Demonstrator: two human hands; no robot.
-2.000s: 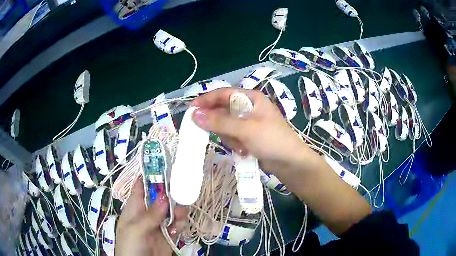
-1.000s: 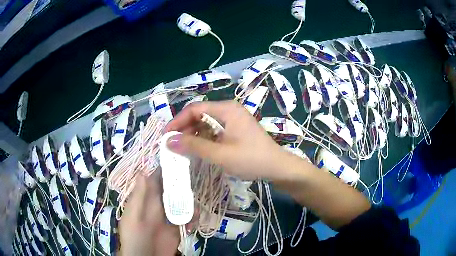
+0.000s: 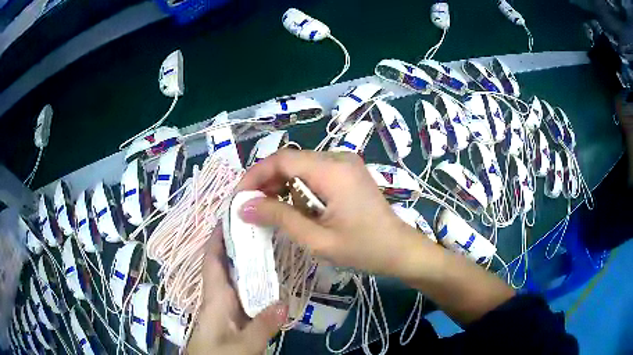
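A white elongated unit [image 3: 255,260] lies between my hands, its white back cover on top. My left hand [image 3: 232,322] holds it from below and at its lower end, with the thumb on the cover. My right hand [image 3: 326,201] holds its upper end, with the thumb on the cover's face. A small loose white part [image 3: 307,195] sits in the right hand's fingers. The circuit board is hidden. A pile of pale pink cords [image 3: 187,243] lies behind and beside my hands.
Open units [image 3: 107,211] stand in rows at left, with more rows [image 3: 454,125] at right. Beyond the grey metal rail [image 3: 548,61], units with cords [image 3: 305,26] lie spaced on the green belt. A blue basket [image 3: 187,8] is at the top edge.
The cover, held apart beside the open shell two seconds ago, is now over the unit. My left thumb has moved onto its lower end. The units on the belt have shifted right.
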